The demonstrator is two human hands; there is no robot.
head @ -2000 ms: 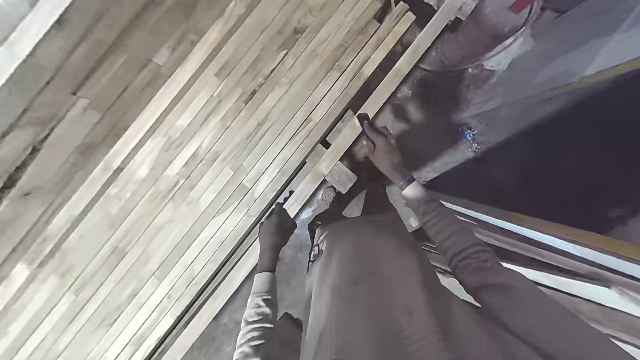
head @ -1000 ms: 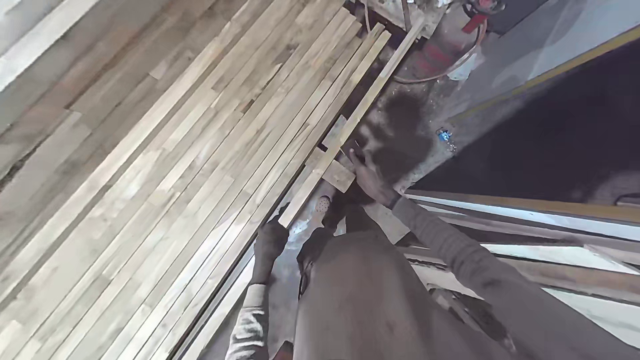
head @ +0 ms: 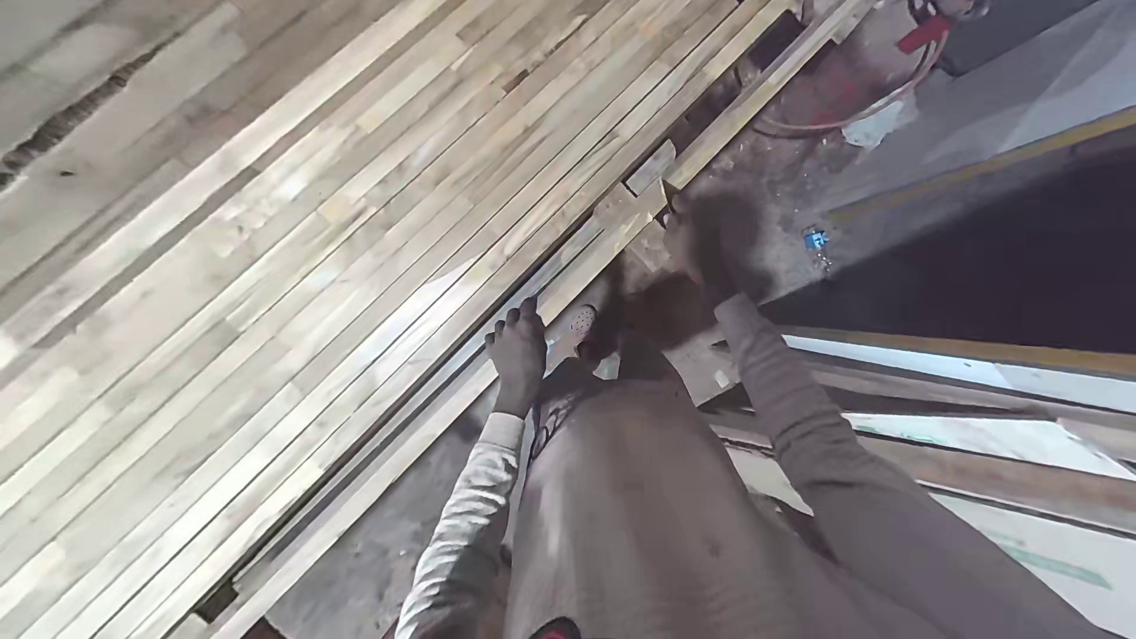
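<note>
Many narrow wooden strips (head: 355, 257) lie side by side on the left, running diagonally. Along their near edge runs a long wooden strip (head: 728, 115), nearest to me. My left hand (head: 519, 351) rests on that edge at the strip's lower end, fingers bent over it; how firmly it grips is not plain. My right hand (head: 682, 235) is at the strip's outer side farther up, beside a small wooden block (head: 652, 247); its fingers are partly in shadow and I cannot tell whether they close on the wood.
A red hose or cable (head: 834, 124) curls on the floor at the upper right, near a white scrap (head: 877, 122). A small blue object (head: 816, 238) lies on the floor. Long boards and panels (head: 994, 444) lie at the right. My shoe (head: 582, 321) shows below the strip.
My right hand was around the strip two seconds ago, looked spread beside it one second ago, and is now closer against its side. My left hand stays near the strip's lower end.
</note>
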